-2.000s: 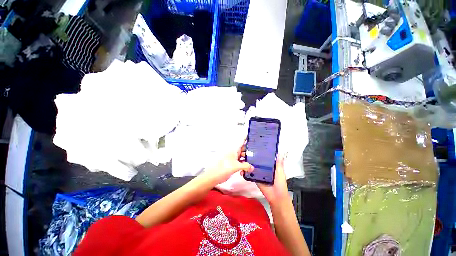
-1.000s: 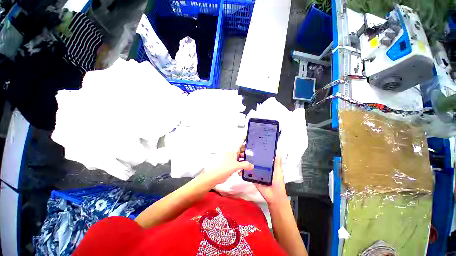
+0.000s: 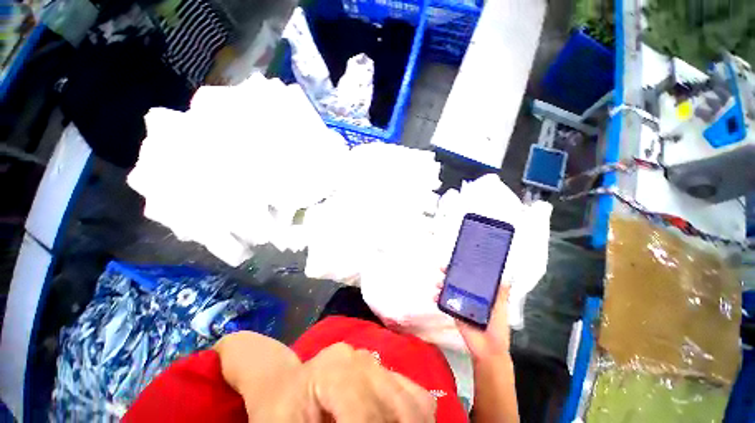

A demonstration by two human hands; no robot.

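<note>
My right hand holds a dark smartphone from below, with its screen lit pale purple and showing small lines of text. The phone is over the right part of the overexposed white garment pieces. My left hand is off the phone, low in front of my red shirt. It is blurred, its fingers look bent, and whether it holds anything cannot be told.
A blue crate with black cloth and a pale printed piece stands beyond the heap. Blue-and-white floral pieces lie at lower left. A white bench is beyond. A sewing machine and blue-edged tables are at right.
My left hand has left the phone and moved back toward my chest. The right hand still holds the phone. The view has turned, so the scene appears tilted and shifted right.
</note>
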